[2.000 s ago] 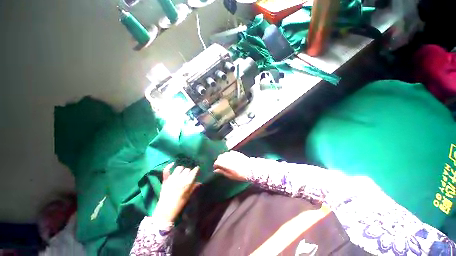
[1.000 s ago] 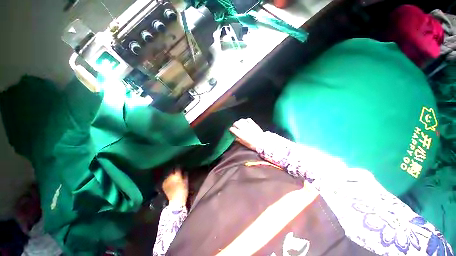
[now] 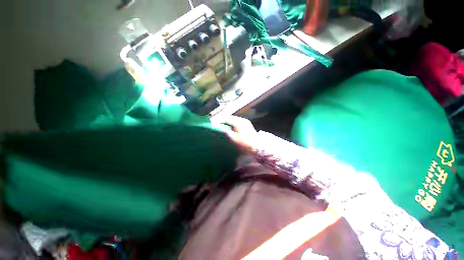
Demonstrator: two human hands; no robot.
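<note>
A large green cloth panel (image 3: 102,172) is spread and blurred in front of me, from the left edge of the view to the overlock machine (image 3: 196,56). Its upper edge lies near the bright needle area (image 3: 157,86). My right hand (image 3: 239,129) is at the cloth's right corner by the table edge, with the cloth edge at its fingers. My left hand is not visible; the cloth may cover it. More dark green cloth (image 3: 66,96) stands behind the panel at the left.
Green strips (image 3: 254,25), a dark pad (image 3: 273,16) and an orange-copper cylinder (image 3: 316,16) are on the pale table (image 3: 285,68). A green-covered round seat (image 3: 376,132) and a red-pink bundle (image 3: 440,71) are at the right.
The green cloth was heaped and hanging at the left; its front part is now raised and spread wide. My right hand has moved up to the cloth's corner. My left hand has gone from sight.
</note>
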